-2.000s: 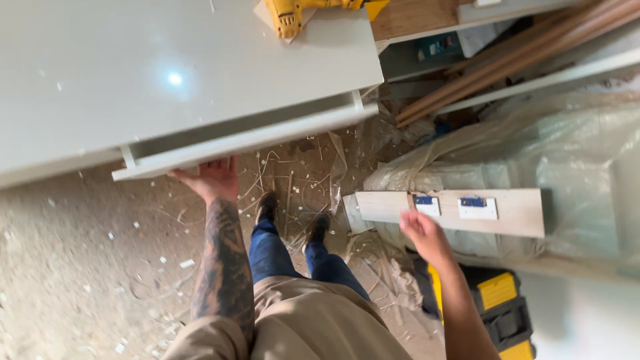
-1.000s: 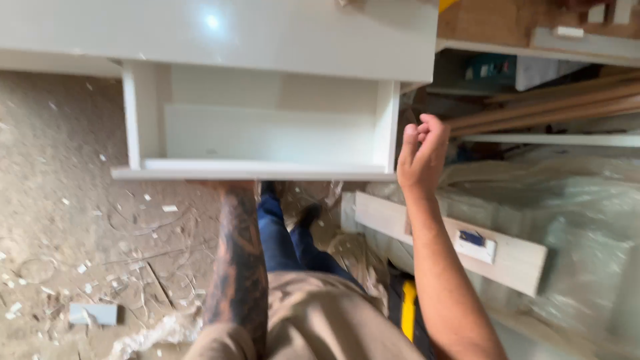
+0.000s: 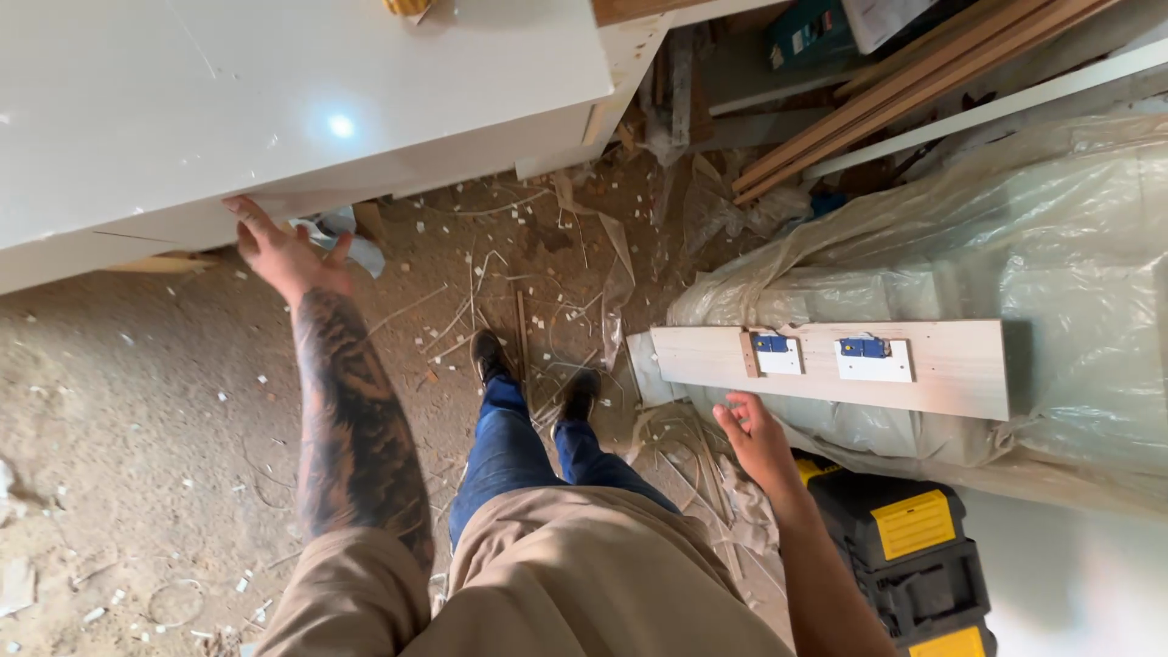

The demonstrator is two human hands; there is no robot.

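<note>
A white cabinet with a glossy top fills the upper left, and its drawer front sits in under the edge of the top. My left hand has its fingertips at that front, fingers spread, gripping nothing. My right hand hangs in the air with its fingers loosely curled and nothing seen in it. Just beyond it lies a pale wooden board that bears two white plates with blue fittings, on plastic-wrapped goods.
A black and yellow toolbox stands at the lower right. Brown wooden strips lean at the upper right beside plastic sheeting. Scraps and cut strips litter the floor. Part of a yellow tool shows on the cabinet top.
The drawer stood open a second ago and is now in under the top. My left hand is now at its front, no longer beneath it. My right hand has moved away from the drawer's side.
</note>
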